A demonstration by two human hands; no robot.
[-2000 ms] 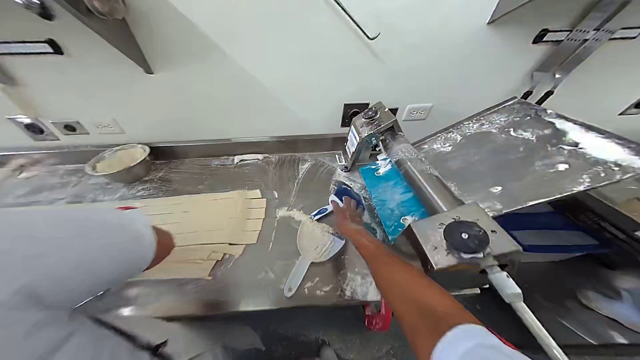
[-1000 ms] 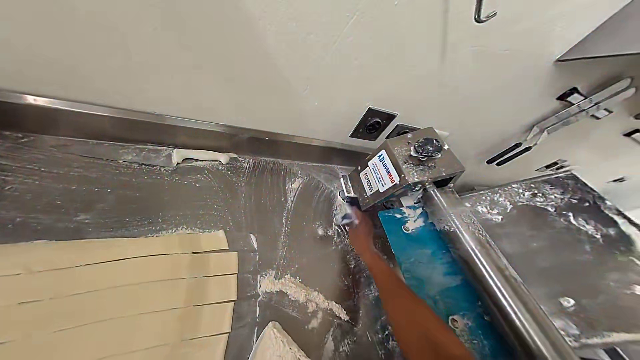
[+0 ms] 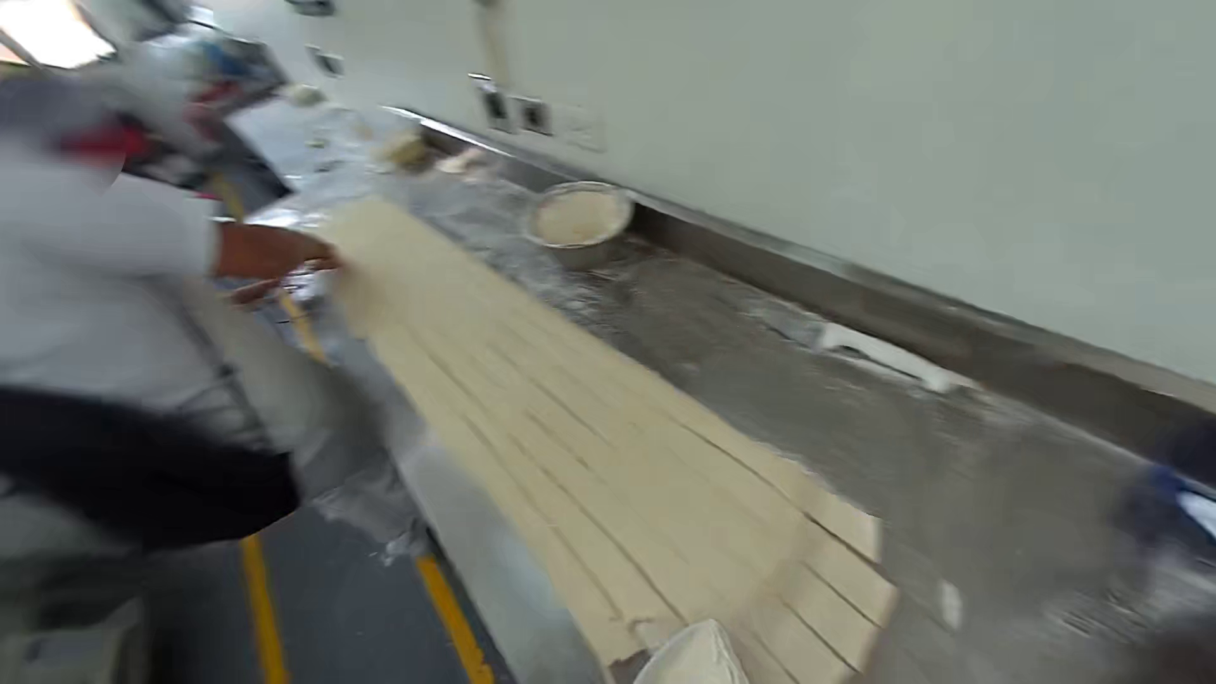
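Neither of my hands shows in this blurred view. A long sheet of pale dough [image 3: 570, 427], cut lengthwise into several strips, lies on the floured metal worktop [image 3: 722, 332]. At the bottom edge, close to the dough's near end, is part of a white scoop [image 3: 693, 655]. Behind the dough stands a metal bowl [image 3: 578, 223] with pale flour-like contents. A knife with a white handle [image 3: 893, 356] lies along the back of the worktop. A blurred blue and white object [image 3: 1173, 513] is cut off at the right edge; what it is, I cannot tell.
A co-worker in a white shirt [image 3: 85, 247] leans at the left, their hands [image 3: 275, 256] by the far end of the dough. A raised metal ledge [image 3: 855, 294] runs along the wall, with outlets [image 3: 532, 114] above. Yellow lines [image 3: 451, 617] mark the dark floor.
The view has swung far to the left. My right hand, earlier beside the dough roller with a blue and white object, has gone out of sight, as has the roller.
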